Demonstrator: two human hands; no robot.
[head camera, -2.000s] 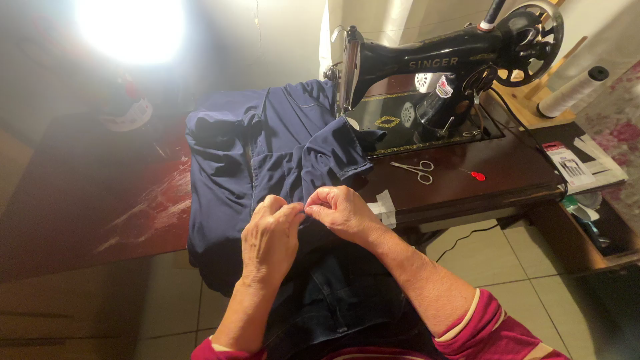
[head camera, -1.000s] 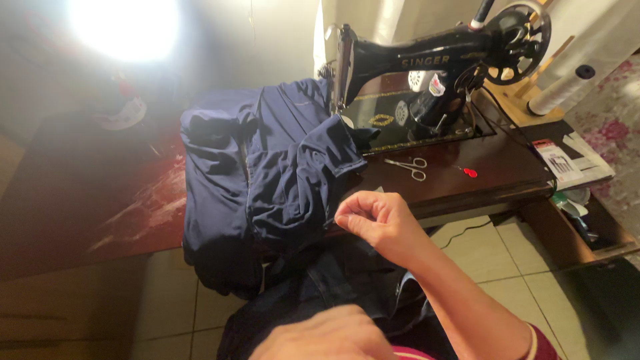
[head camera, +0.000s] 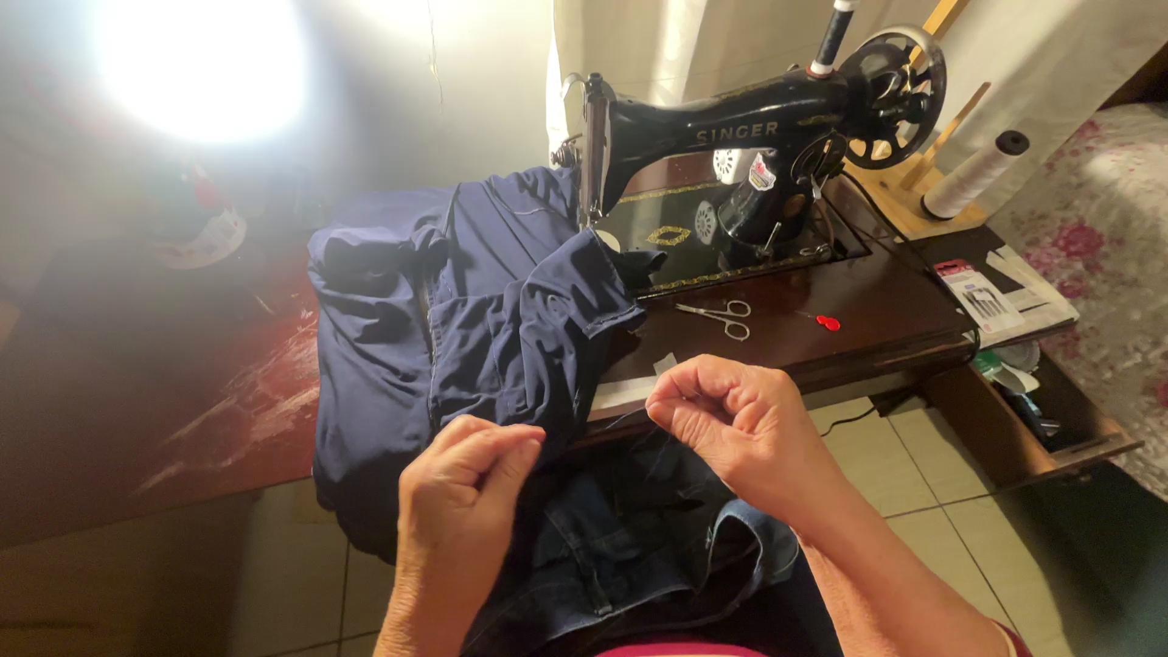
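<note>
My left hand is raised in front of the navy garment, thumb and forefinger pinched together; whether anything is between them cannot be told. To its right, my right hand pinches a fine thread whose loose end hangs toward the dark denim garment on my lap. The navy cloth lies over the table's front edge, its far part beside the needle end of the black Singer sewing machine.
Small scissors and a red needle threader lie on the wooden tabletop. At the right are a white thread cone, a needle packet and an open drawer. A bright lamp glares at upper left.
Two seconds ago my hands met at the fingertips over the navy garment; now they are apart. My left hand, low and blurred one second ago, has come up again.
</note>
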